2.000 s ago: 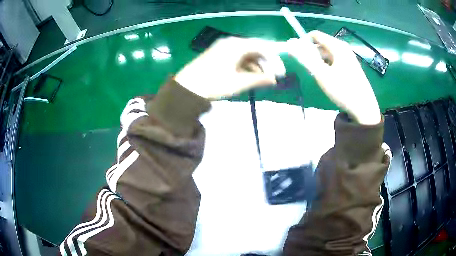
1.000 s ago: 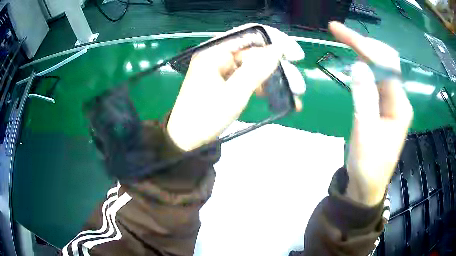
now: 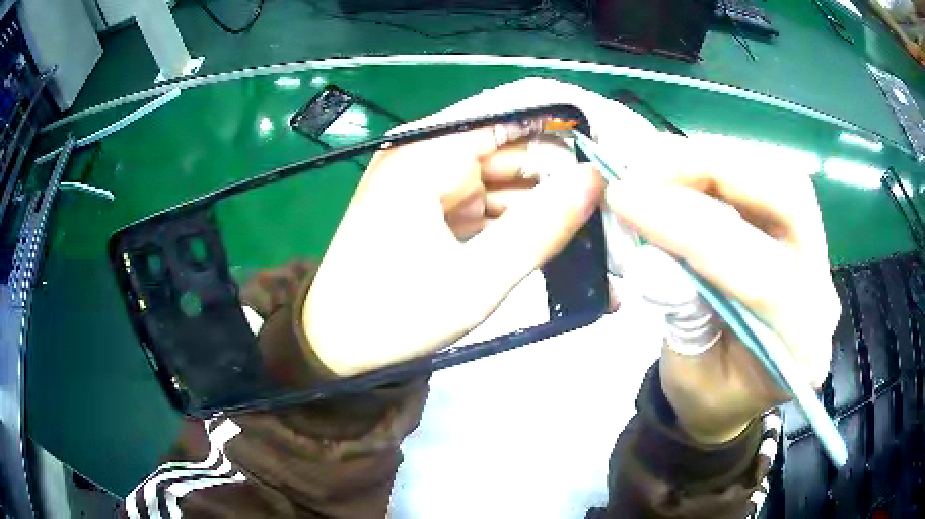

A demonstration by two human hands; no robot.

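A black phone middle frame (image 3: pixel 193 304) is held up, tilted, its panel with camera holes at the lower left. My left hand (image 3: pixel 436 243) reaches through its open window and grips the narrow end at the upper right. My right hand (image 3: pixel 740 233) holds pale teal tweezers (image 3: pixel 751 324), their tip at the frame's upper right inner corner. A small orange part (image 3: pixel 561 124) shows at that corner; the exact contact is hidden by fingers and glare. White wrinkled finger cots (image 3: pixel 690 322) show on my right hand.
A white sheet (image 3: pixel 507 436) lies below my hands on the green mat (image 3: pixel 91 355). A black ribbed tray (image 3: pixel 872 345) is at the right. Another frame (image 3: pixel 325 112) lies beyond my left hand. A metal rack (image 3: pixel 36 223) stands at the left.
The blurred frame has become steady and turned slightly in my left hand. My right hand has moved left to its upper right corner, bringing the tweezers' tip there.
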